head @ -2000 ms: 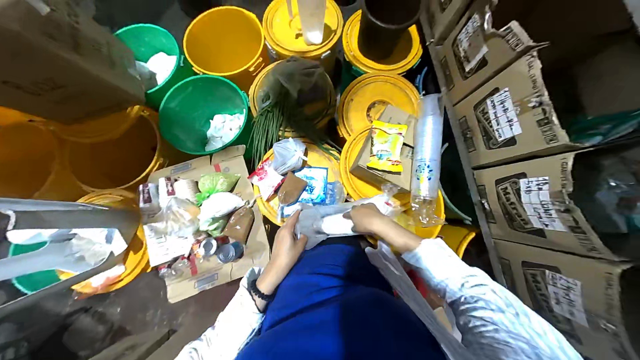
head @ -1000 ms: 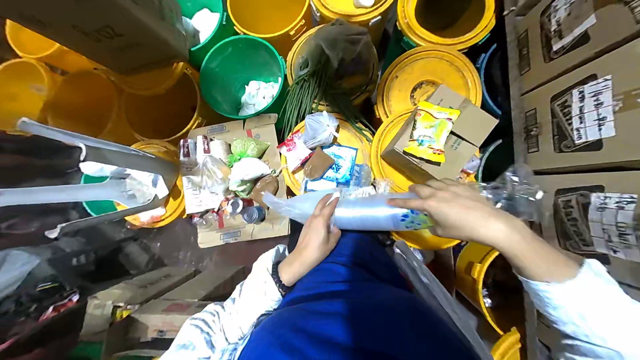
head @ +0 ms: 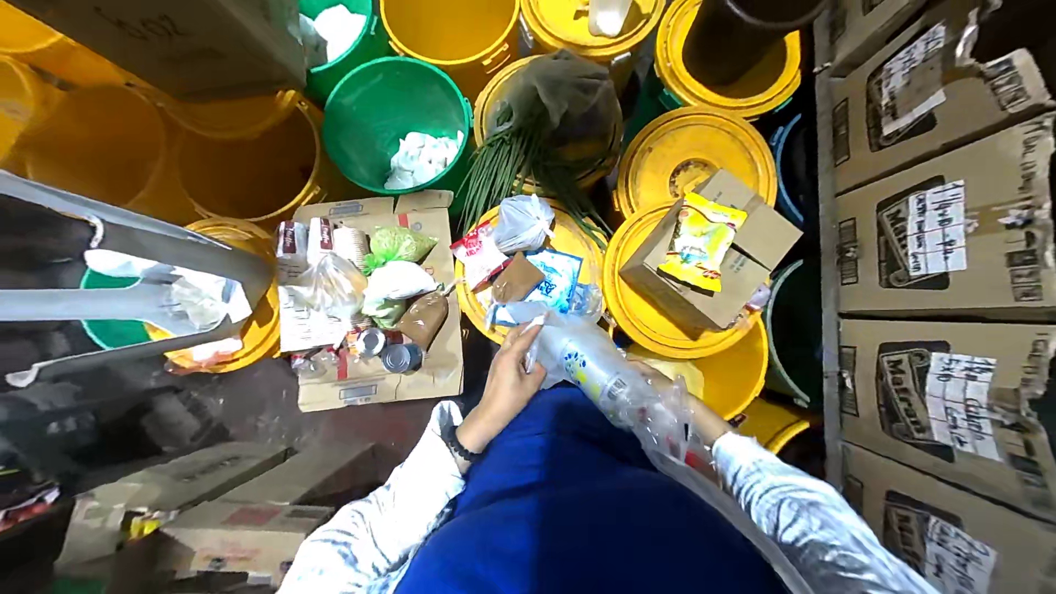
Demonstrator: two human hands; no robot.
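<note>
My left hand (head: 510, 376) grips the near end of a long stack of nested clear plastic cups (head: 590, 367) in a plastic sleeve, at the lap. My right hand (head: 660, 381) is mostly hidden behind the stack; its grip cannot be told. Loose clear wrapping (head: 676, 425) trails from the other end. Just beyond the hands, a yellow lid (head: 590, 247) bears a knotted plastic bag (head: 524, 221), a brown packet (head: 517, 279), a blue and white packet (head: 556, 279) and a red and white packet (head: 480, 254). To the right, a yellow snack packet (head: 703, 242) lies on a cardboard box (head: 689, 301).
Flattened cardboard (head: 346, 403) on the left holds tin cans (head: 402, 357), bagged goods and stacked cups. Green buckets (head: 396, 99) and yellow buckets (head: 450, 29) stand ahead, with long green leaves (head: 520, 165) hanging among them. Cardboard cartons (head: 990, 223) line the right; more boxes (head: 247, 524) lie lower left.
The cup stack lay level across the lap a second ago; now it slants down to the right. My right hand, then on top of the stack, is now largely behind it.
</note>
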